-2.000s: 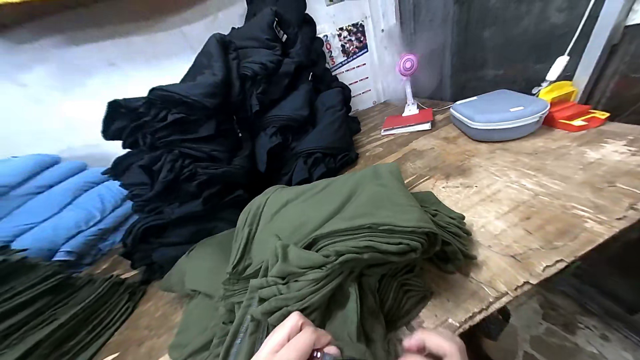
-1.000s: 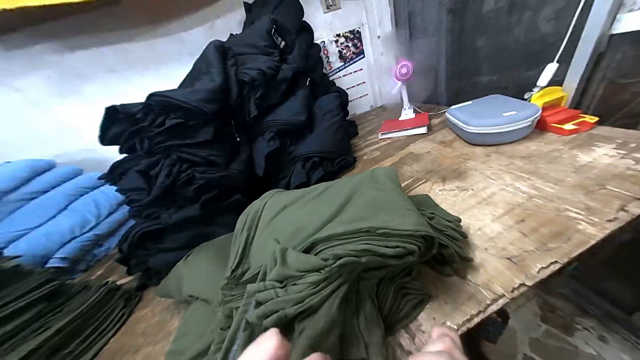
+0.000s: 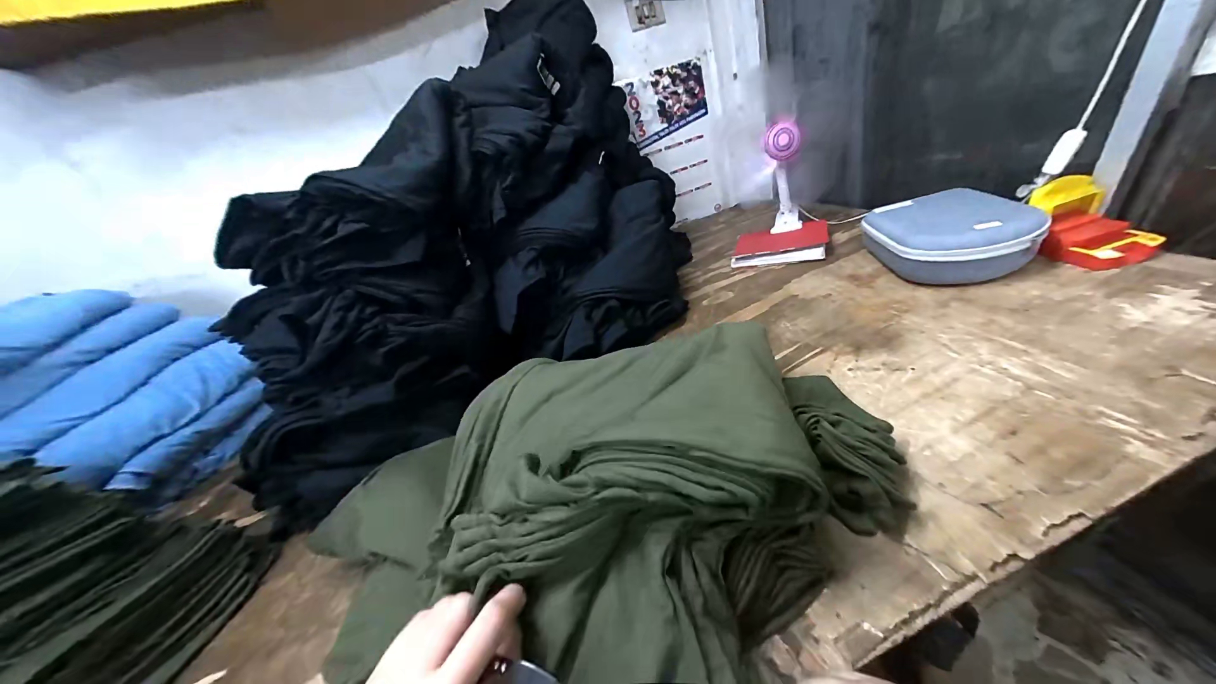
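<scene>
A thick pile of folded olive-green cloth [image 3: 627, 408] lies at the front middle of the wooden table. At the bottom, my left hand [image 3: 451, 641] has its fingertips closed on a fold at the front of this cloth. Just under those fingers shows part of a small shiny object [image 3: 522, 673], cut off by the frame, too little of it to name. Of my right hand [image 3: 845, 677] only a sliver appears at the bottom edge, right of the cloth; its fingers are hidden.
Tall stacks of black garments [image 3: 380, 313] lean by the wall. Light-blue folded cloth [image 3: 142, 389] and dark green layered cloth [image 3: 104, 579] are at left. Farther back are a small fan [image 3: 783, 171], red book [image 3: 779, 244], grey zip case [image 3: 955, 233] and red-yellow box [image 3: 1092, 233]. The rough table edge [image 3: 1007, 560] runs at right.
My left hand has moved onto the front fold of the green cloth. My right hand has dropped mostly out of view at the bottom edge. The cloth pile has stayed in place.
</scene>
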